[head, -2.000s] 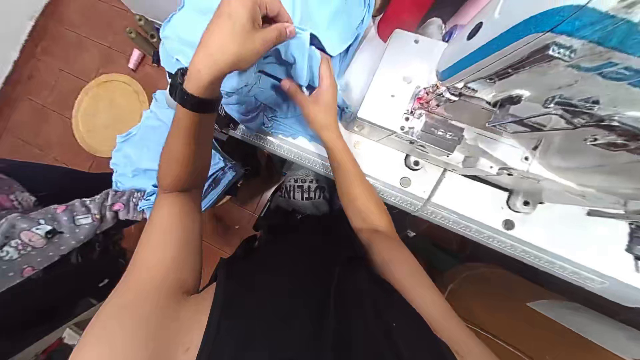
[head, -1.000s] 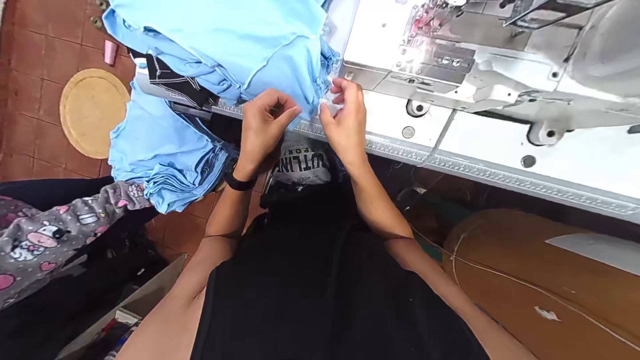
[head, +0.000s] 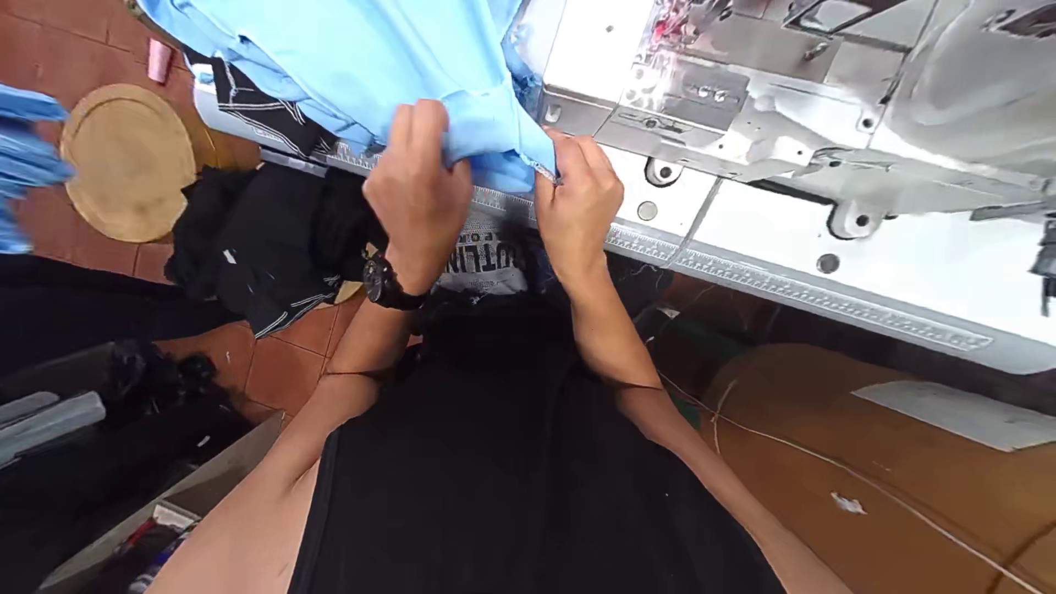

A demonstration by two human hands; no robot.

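Light blue fabric (head: 363, 58) lies over the left end of the sewing machine table, its near edge lifted between my hands. My left hand (head: 419, 186), with a black watch on the wrist, is closed on that edge. My right hand (head: 577, 194) pinches the fabric's corner, where a stitched seam shows. Just beyond my right hand are the metal needle plate and presser foot area of an industrial sewing machine (head: 685, 91). A ruler tape (head: 742, 276) runs along the table's front edge below both hands.
Black garments with white stripes (head: 264, 239) lie left of the table, beside a round wooden stool top (head: 128, 161). A pink thread cone (head: 159, 61) stands farther back. More blue fabric (head: 25, 157) shows at the left edge. A box (head: 206, 470) is at lower left.
My hands, near each other at the fabric's edge a second ago, now grip and lift it. The blue pile left of the table has gone from there, and black garments show in its place.
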